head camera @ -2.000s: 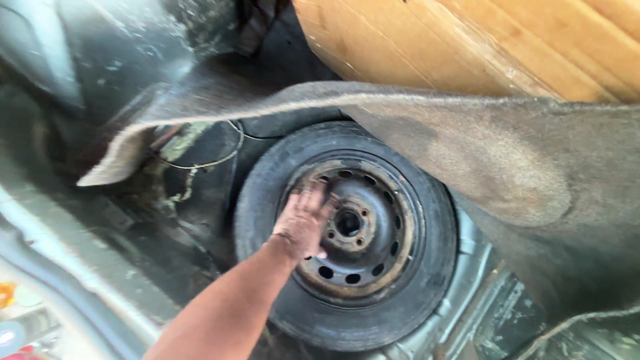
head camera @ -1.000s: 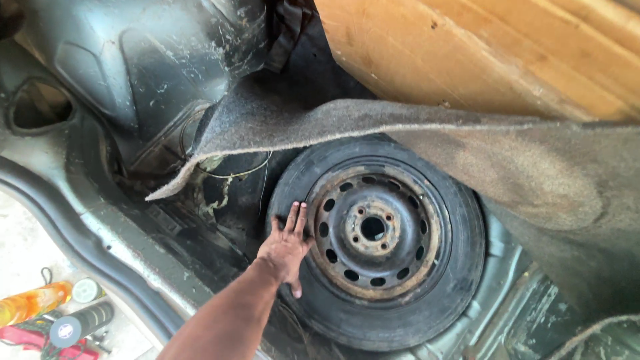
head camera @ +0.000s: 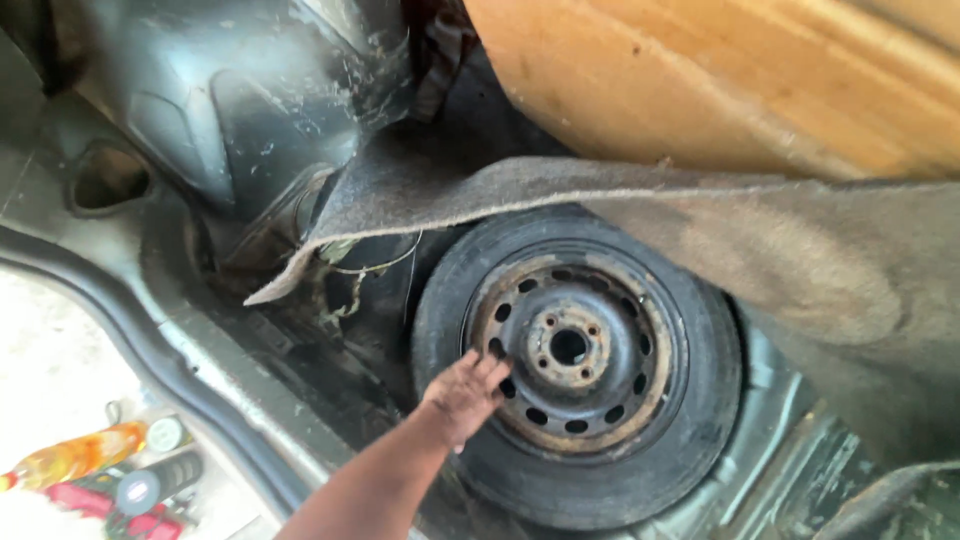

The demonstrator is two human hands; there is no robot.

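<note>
A spare wheel with a black tyre (head camera: pixel 480 289) and a rust-marked steel rim (head camera: pixel 574 442) lies flat in the well of a car boot. My left hand (head camera: pixel 469 394) is over the lower left of the wheel, back of the hand up, fingertips at the rim's inner edge beside its oval holes. Its fingers are slightly bent, with nothing seen held in them; whether they press on the metal cannot be told. A grey boot carpet (head camera: pixel 750 247), folded up, covers the wheel's upper right edge. My right hand is out of view.
A large brown panel (head camera: pixel 675 82) leans above the carpet. Thin wiring (head camera: pixel 375 266) hangs left of the wheel. The boot's rubber seal (head camera: pixel 172 397) runs along the left. Outside it lie an orange bottle (head camera: pixel 82 454), a dark cylinder (head camera: pixel 161 480) and a red item (head camera: pixel 82 501).
Two seconds ago my left hand lay farther over the rim, nearer the hub. It then shifted left onto the tyre, and now its fingers are back at the rim's lower left.
</note>
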